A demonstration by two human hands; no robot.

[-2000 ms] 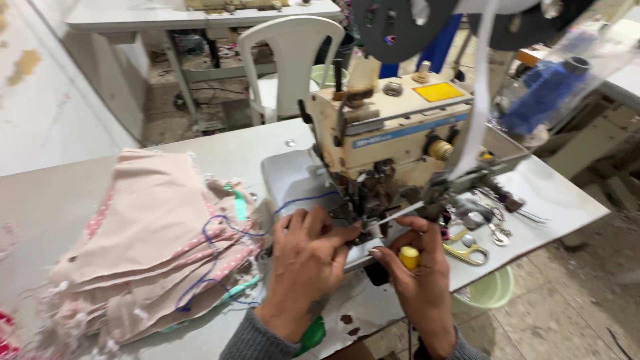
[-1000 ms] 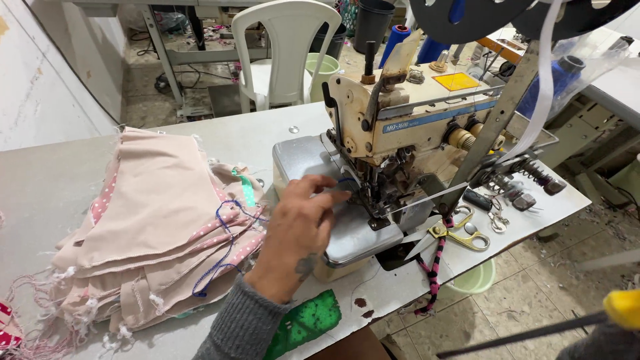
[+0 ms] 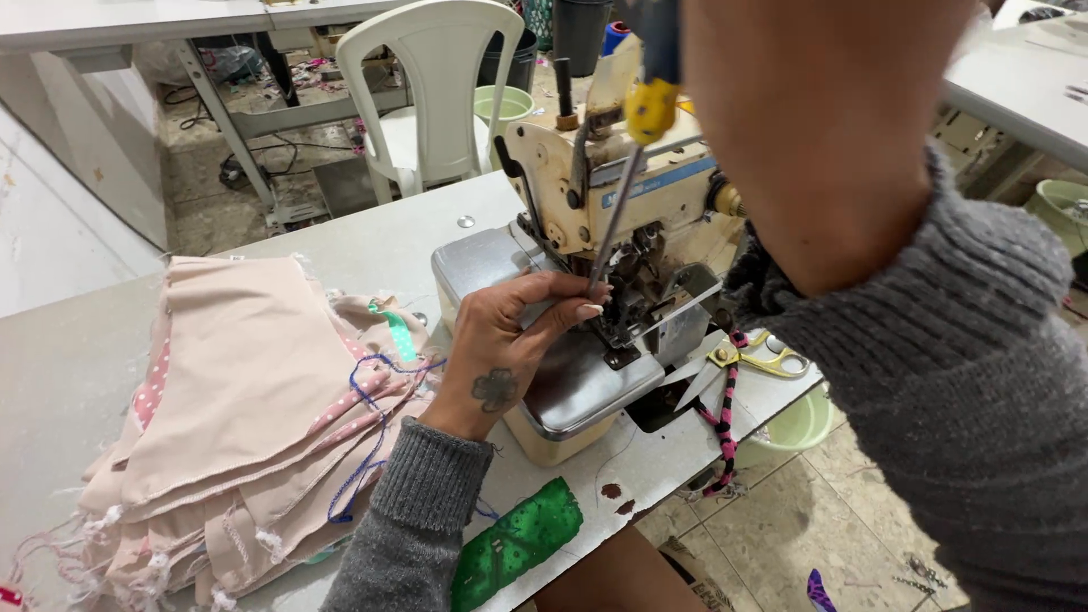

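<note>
My left hand (image 3: pixel 518 340) has its thumb and index finger together at the lower shaft of a screwdriver (image 3: pixel 650 110), beside the needle area of an industrial sewing machine (image 3: pixel 629 200). The screwdriver stands steeply, its yellow and dark handle running out at the top. My right hand (image 3: pixel 799 85), large and blurred, is raised at its handle; the fingers are out of view. A narrow white strip (image 3: pixel 680 310) stretches from the needle area to the right. Left of the machine lies a stack of beige fabric pieces (image 3: pixel 238 365) with pink dotted edging and blue thread.
Open gold-handled scissors (image 3: pixel 722 353) with a pink and black cord lie right of the machine. A green patch (image 3: pixel 518 544) is near the table's front edge. Behind stands a white plastic chair (image 3: pixel 429 76); a green basin (image 3: pixel 790 421) is below the table.
My right hand has come from the right side, up over the machine with the screwdriver. My left hand stays at the machine, its fingers now at the shaft.
</note>
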